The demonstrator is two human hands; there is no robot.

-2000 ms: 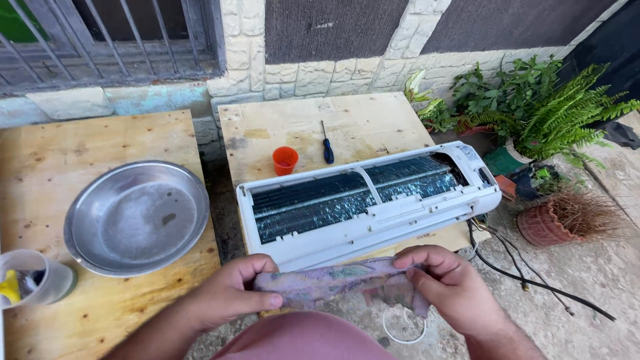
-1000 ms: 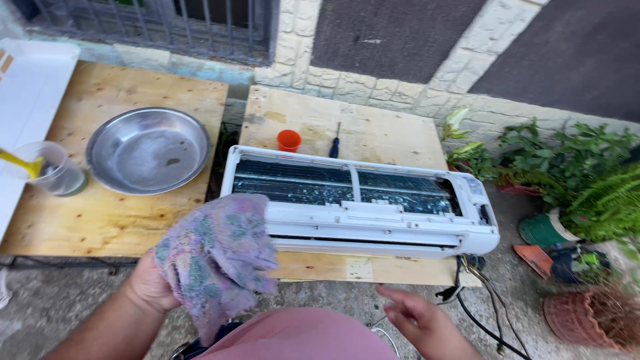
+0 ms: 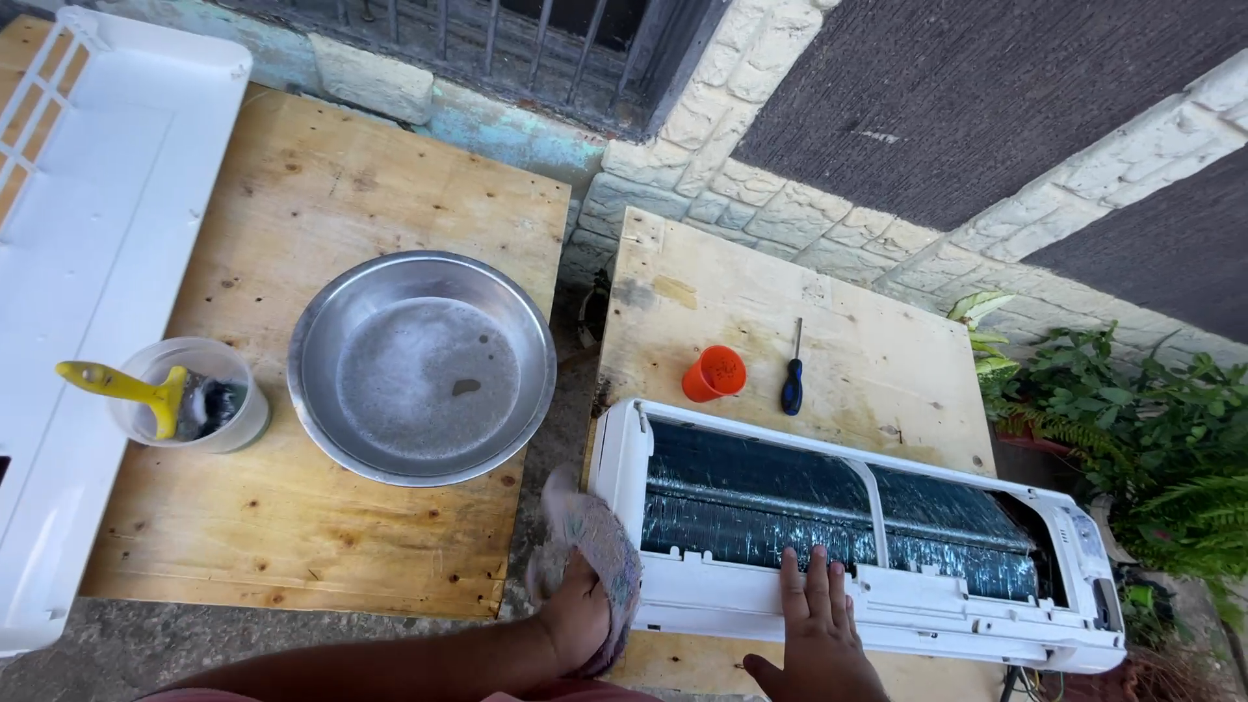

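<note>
My left hand (image 3: 577, 614) holds a purple patterned cloth (image 3: 606, 551) against the left end of a white split air conditioner indoor unit (image 3: 731, 595). The unit lies on a plywood table, its front cover off and the dark finned coil (image 3: 760, 507) exposed. My right hand (image 3: 819, 624) lies with fingers spread over the unit's front edge, fingertips by the coil, holding nothing. Behind the unit are an orange plastic cup (image 3: 714, 373) and a screwdriver with a blue and black handle (image 3: 793, 385).
On the left plywood table (image 3: 390, 546) stand a metal basin (image 3: 312, 429) of cloudy liquid and a plastic tub (image 3: 255, 414) holding a yellow-handled brush (image 3: 127, 385). A white plastic panel (image 3: 107, 195) lies far left. A gap separates the tables. Potted plants (image 3: 1111, 419) stand right, cables below them.
The cloth was stretched between both hands, then bunched in my left hand, and is now at the unit's left end. My right hand has come onto the unit's front edge. The view has turned left.
</note>
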